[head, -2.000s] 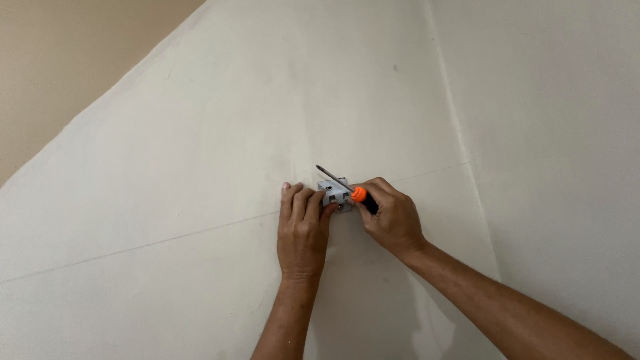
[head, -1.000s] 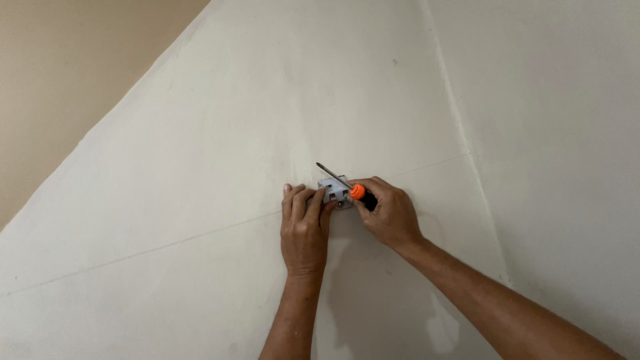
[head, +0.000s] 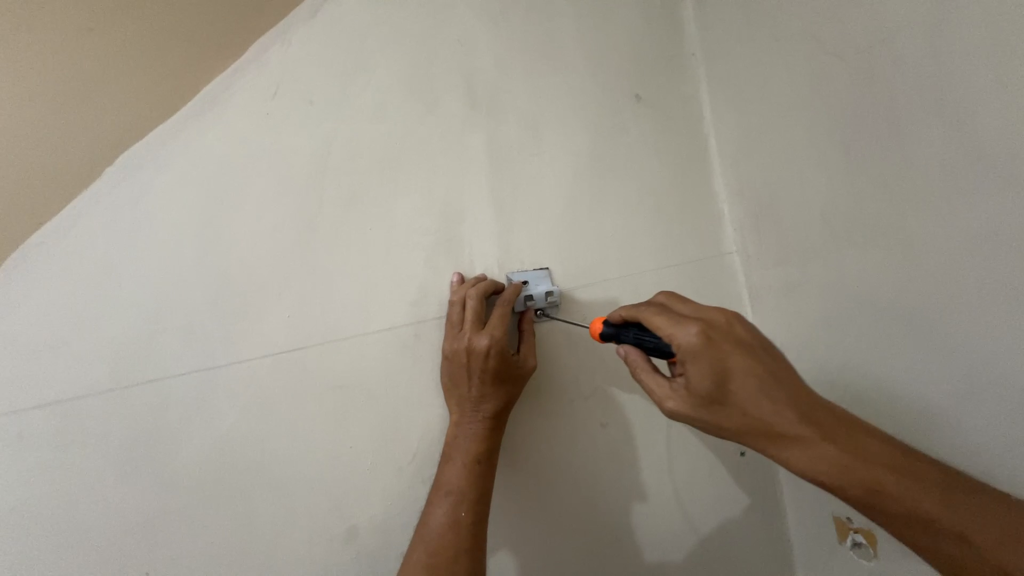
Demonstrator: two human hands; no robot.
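Note:
A small grey metal bracket (head: 534, 290) lies flat against the pale wall, on a thin pencil line. Several openings show in it, and a screw (head: 539, 314) sits at its lower edge. My left hand (head: 485, 344) presses the bracket to the wall from the left, fingertips on its left side and thumb near the screw. In my right hand (head: 692, 356) is a screwdriver (head: 638, 336) with a black and orange handle; its shaft points left and its tip is at the screw.
The pencil line (head: 264, 358) slants up rightward across the painted wall (head: 320, 200) to the corner (head: 724, 200). A beige surface (head: 104, 72) fills the upper left. Low on the right, the wall has a damaged patch (head: 856, 538) and a small dark hole (head: 742, 454).
My right hand has moved away from the bracket to the right and down. The screwdriver, earlier pointing up and left across the bracket, now has its tip at the lower screw. My left hand stays at the bracket.

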